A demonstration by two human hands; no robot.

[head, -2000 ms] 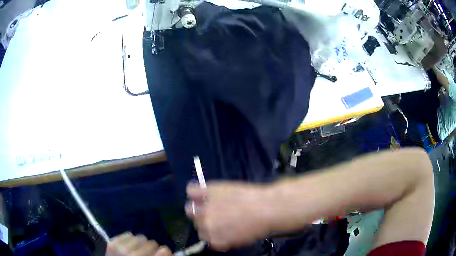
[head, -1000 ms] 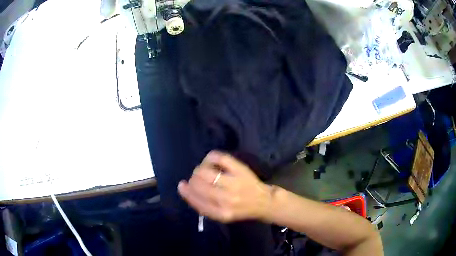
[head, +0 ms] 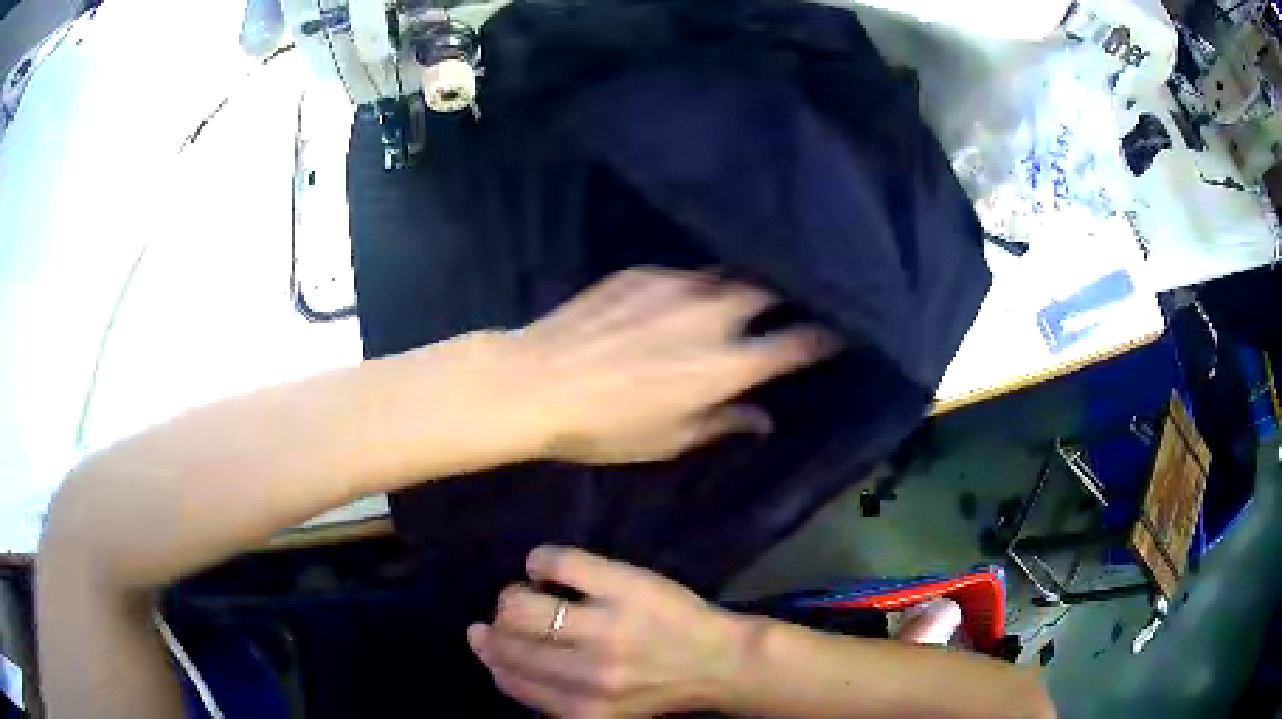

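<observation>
A dark garment (head: 787,169) lies in loose folds on the machine table and hangs over its front edge. Its flat left side runs under the presser foot (head: 398,141). My left hand (head: 661,365) reaches across from the left and lies on the middle of the garment, fingers apart; some fingertips are partly hidden by a fold. My right hand (head: 605,639), with a ring, is below and nearer me, its fingers curled on the hanging cloth. A thin white strip (head: 187,667) hangs at the lower left, partly hidden by my left arm.
The machine head's cream dial (head: 449,84) is at the top. Right of the garment are a clear plastic bag (head: 1047,169) and a blue-white card (head: 1087,309) on the white table (head: 183,309). Below right are a red-rimmed container (head: 991,611) and a wooden-topped stool (head: 1174,492).
My left hand has come in from the left onto the garment. My right hand has moved lower. The garment's right part is refolded, and the strip's short end by my right hand no longer shows.
</observation>
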